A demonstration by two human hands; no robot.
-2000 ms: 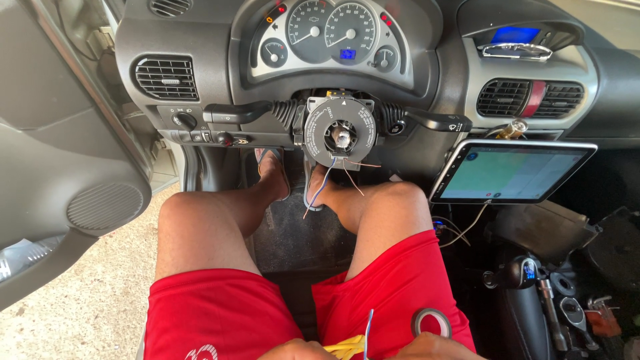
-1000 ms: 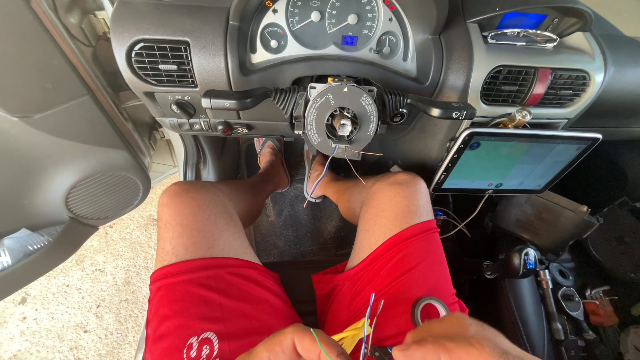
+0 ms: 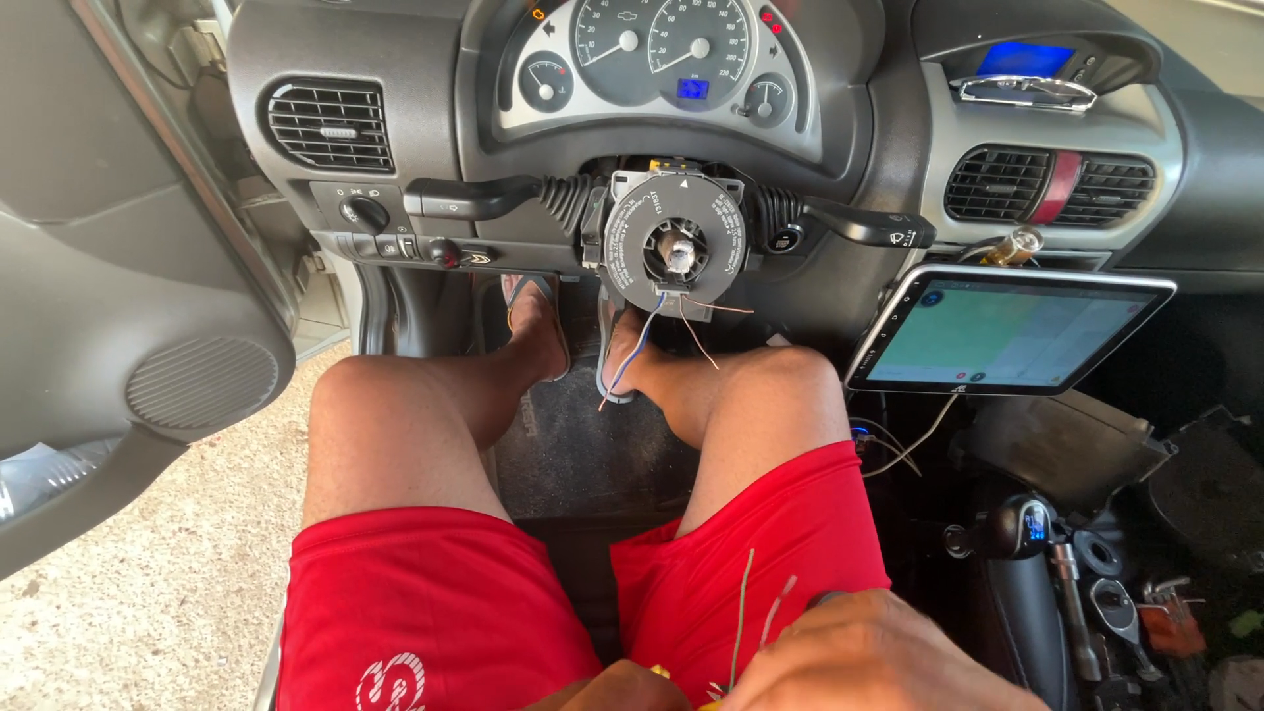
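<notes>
My right hand is at the bottom edge, fingers curled beside thin wires that stick up over the red shorts. My left hand lies low at the bottom edge, largely cut off, with a bit of something yellow by its fingers. The hands almost meet; what either one grips is hidden. Ahead, the steering column carries a round black clock spring around the bare metal shaft, with no steering wheel on it. Blue, white and brown wires with loose ends hang from its lower side.
Stalk levers flank the column below the instrument cluster. A tablet-like screen on a cable hangs at the right. By the gear knob lie a ratchet and a socket extension. The open door is at the left.
My right hand has moved up and left over the thigh, covering most of the grey tape roll that lay on the shorts. My left hand sits lower in view than one second ago.
</notes>
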